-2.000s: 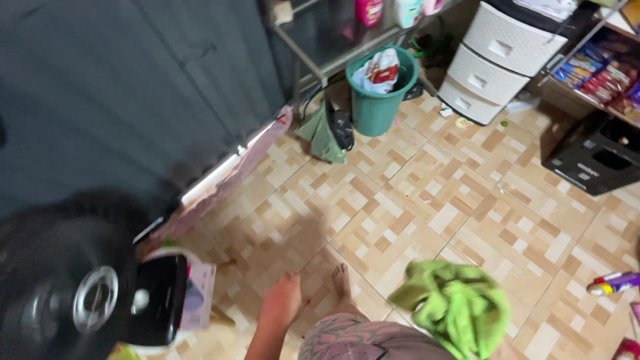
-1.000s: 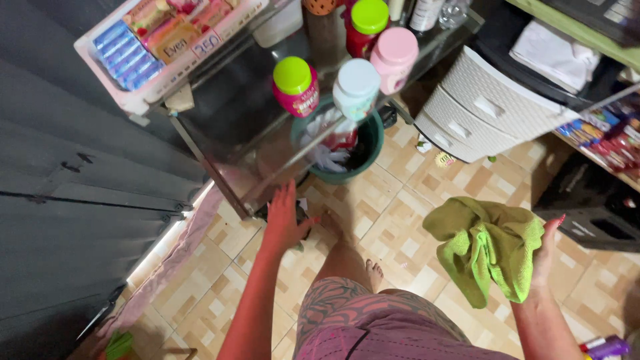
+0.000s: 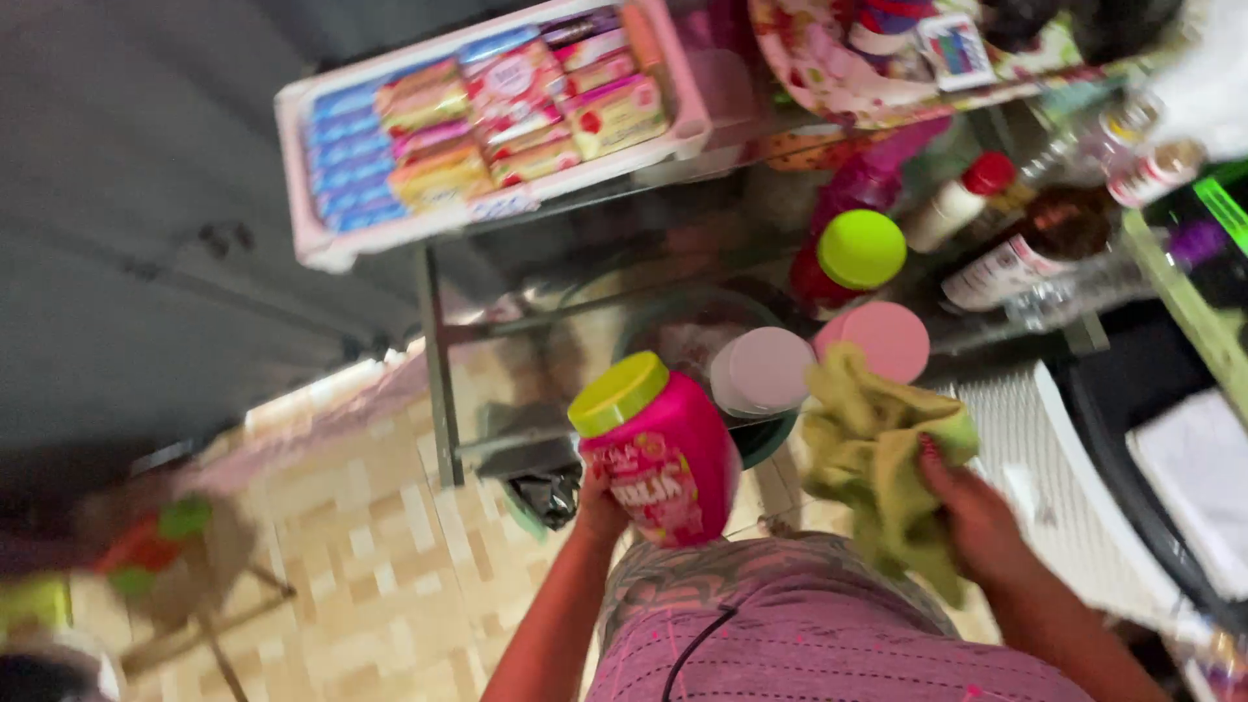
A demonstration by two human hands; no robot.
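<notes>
My left hand (image 3: pixel 602 499) grips a bright pink plastic jar (image 3: pixel 673 458) with a yellow-green lid, tilted, in front of the glass shelf's edge. In my right hand (image 3: pixel 975 512) is a crumpled green cloth (image 3: pixel 868 458), hanging down at the right of the jar. Between the two, on the glass shelf, stand a jar with a pale lid (image 3: pixel 770 370) and one with a pink lid (image 3: pixel 882 341), which the cloth partly overlaps. Behind them is a red jar with a lime-green lid (image 3: pixel 862 250).
A pink tray (image 3: pixel 292 175) of packaged soap bars stands on the upper shelf. Several bottles, one with a red cap (image 3: pixel 987 174), stand at the back right. A white drawer unit (image 3: pixel 1024 487) is at the right, a small stool (image 3: pixel 195 575) at the lower left, and a dark bag (image 3: pixel 548 495) below the shelf.
My left hand, empty a second ago, now holds the pink jar, which stood on the shelf then. The cloth in my right hand has come nearer the jars. The view has shifted toward the shelves.
</notes>
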